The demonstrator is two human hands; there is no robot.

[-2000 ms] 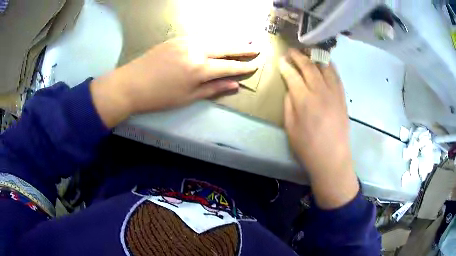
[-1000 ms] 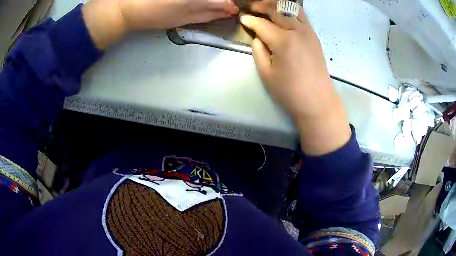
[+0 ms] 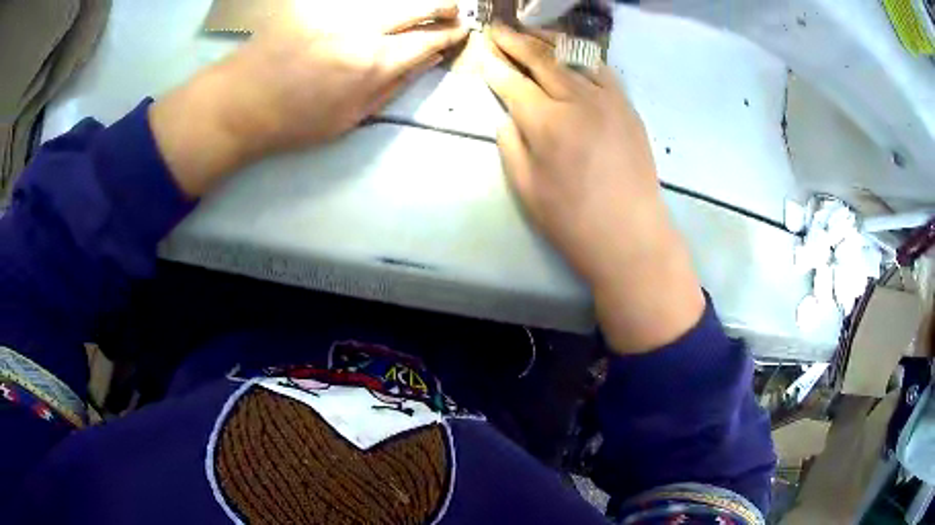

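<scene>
Khaki-brown cloth (image 3: 241, 14) shows at the top edge, left of centre, beyond my left hand; most of it is hidden or out of the picture. My left hand (image 3: 318, 87) lies palm down, its fingertips near the small metal parts of the presser foot (image 3: 480, 14). My right hand (image 3: 584, 164) lies on the other side, its fingers pointing at the same spot under the machine head. The fingertips of both hands nearly meet there. Glare and the fingers hide whether cloth is pinched.
A ridged knob (image 3: 577, 51) hangs just above my right fingers. The white machine arm (image 3: 851, 77) fills the upper right. White scraps (image 3: 839, 261) lie at the table's right end, with brown cut pieces (image 3: 884, 338) beyond. Brown cloth layers (image 3: 41, 62) are at upper left.
The brown panel that lay between my hands two seconds ago no longer shows there. Both hands have closed in near the presser foot. Since one second ago, more brown cloth shows at upper left.
</scene>
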